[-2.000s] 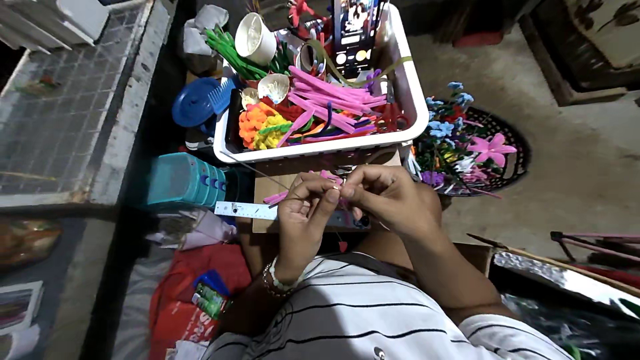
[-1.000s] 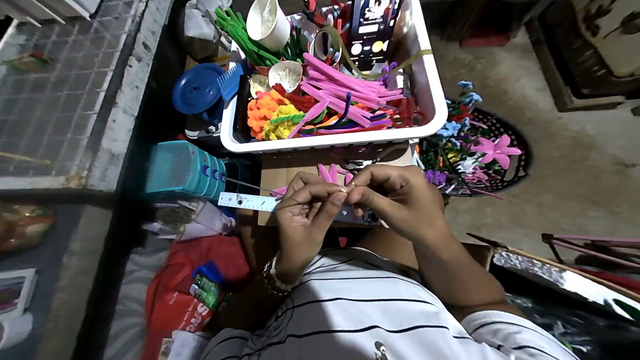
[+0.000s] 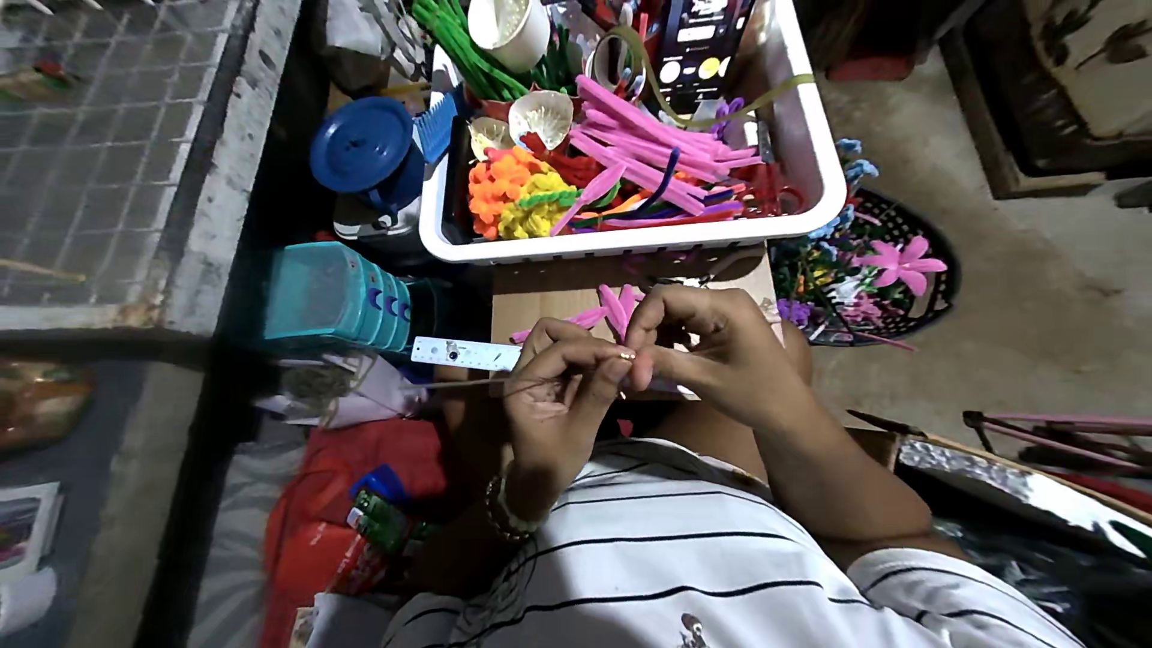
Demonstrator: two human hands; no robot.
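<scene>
My left hand pinches a thin wire stem that runs out to the left, with a small pale tip between thumb and forefinger. My right hand meets it at that tip, its thumb and forefinger closed close around it. Just beyond the fingers, pink pipe-cleaner petals lie on a wooden board. A white ruler-like strip sticks out left of my left hand. What exactly the right fingertips grip is too small to tell.
Ahead stands a white plastic basket with pink pipe cleaners, green stems and a phone. Teal stacked containers and a blue lid are at left. A black basket of pipe-cleaner flowers is at right.
</scene>
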